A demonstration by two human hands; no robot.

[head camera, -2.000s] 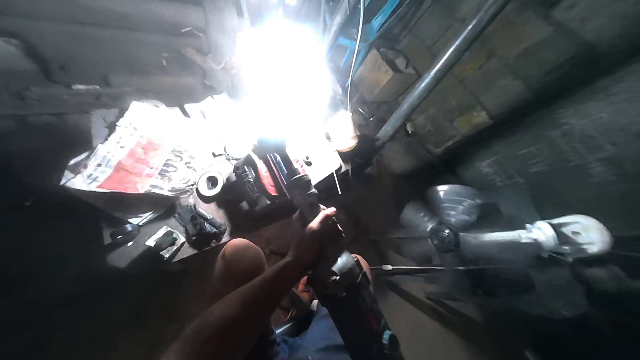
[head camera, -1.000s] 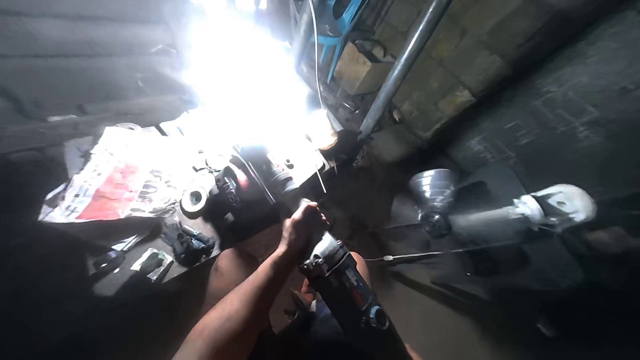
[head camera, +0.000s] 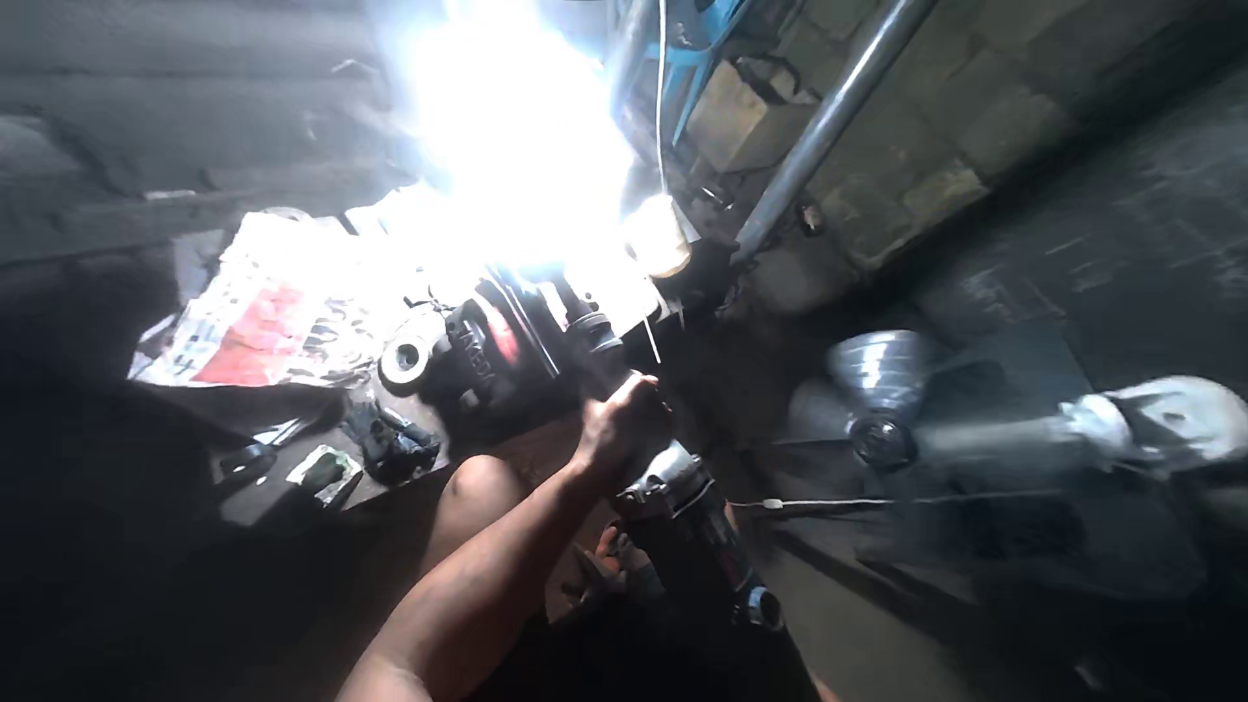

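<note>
My left hand (head camera: 624, 424) is wrapped around the narrow front part of a dark corded-type power tool (head camera: 702, 546), whose exact kind I cannot tell. Its metal collar lies just below the hand, and its dark body runs down to the bottom edge. Beyond the hand, the tool's front end (head camera: 593, 336) reaches toward a black and red machine (head camera: 492, 341) with lettering on it. A pale ring-shaped part (head camera: 406, 359) sits left of that machine. Glare hides whatever is at the far end. My right hand is not in view.
A very bright light (head camera: 522, 127) stands ahead. Printed sheets (head camera: 263, 322) and a dark small tool (head camera: 395, 439) lie on the bench to the left. Rightward are a metal pole (head camera: 829, 127), a bowl-shaped metal reflector or fan part (head camera: 882, 370) and a thin cord (head camera: 829, 503).
The view has shifted since two seconds ago, so the bright light and bench sit further left. My left hand stays on the tool throughout.
</note>
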